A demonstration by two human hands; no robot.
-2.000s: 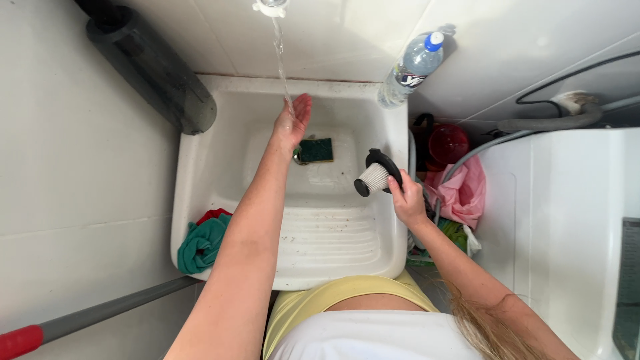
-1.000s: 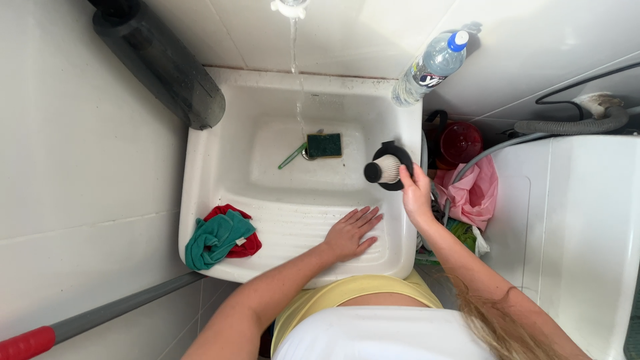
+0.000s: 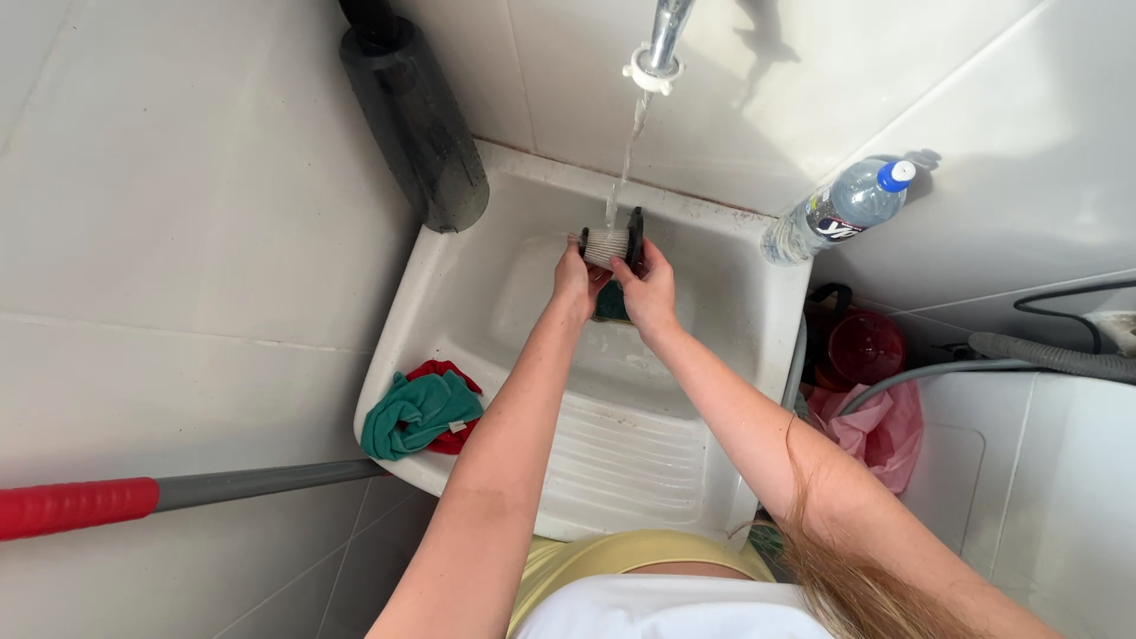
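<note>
Water runs from the faucet (image 3: 655, 71) onto a pleated cylindrical filter (image 3: 606, 248) with black ends, held sideways over the basin of a white utility sink (image 3: 652, 461). My left hand (image 3: 579, 277) grips the filter's narrower black end. On its wider black rim, my right hand (image 3: 646, 282) is closed, thumb near the pleats. Below the hands, in the basin, lies a dark green scouring sponge (image 3: 611, 303), partly hidden by them.
Green (image 3: 417, 413) and red cloths lie on the sink's left corner. A dark transparent container (image 3: 417, 133) stands at the back left, a plastic bottle (image 3: 834, 213) at the back right. A red-handled pole (image 3: 80, 508) is at left, a pink bag (image 3: 874, 435) at right.
My left hand has moved from the ribbed washboard up to the filter and taken hold of it. My right hand has brought the filter from the sink's right side under the running water.
</note>
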